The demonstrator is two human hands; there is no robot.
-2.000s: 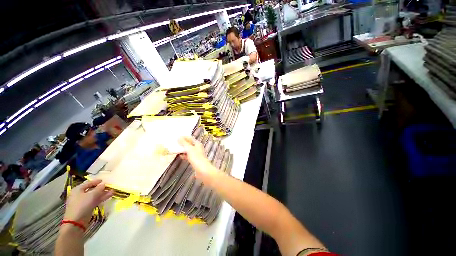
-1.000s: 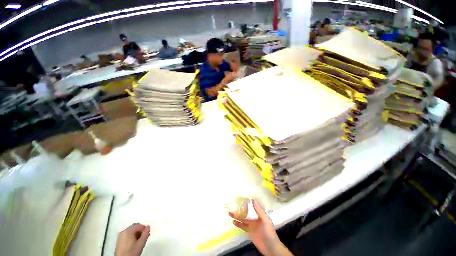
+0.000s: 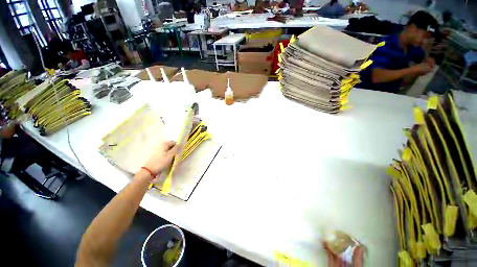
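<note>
My left hand is shut on the yellow-edged side of a beige bag panel in the smaller pile at the left; the panel's side is tilted up. The rest of the pile lies around it on a pale board with a dark edge. My right hand, blurred and cut off by the bottom edge, holds a glue bottle with an amber tint and a white part. The bottle's nozzle cannot be made out.
A tall stack of panels stands at the right edge, another stack at the back. A small amber bottle stands on the white table. A bucket is below the table edge. A person in blue sits across the table.
The view has swung left. My left hand, earlier at the large stack and then over the table with nothing seen in it, now grips a panel's edge. My right hand still holds the bottle.
</note>
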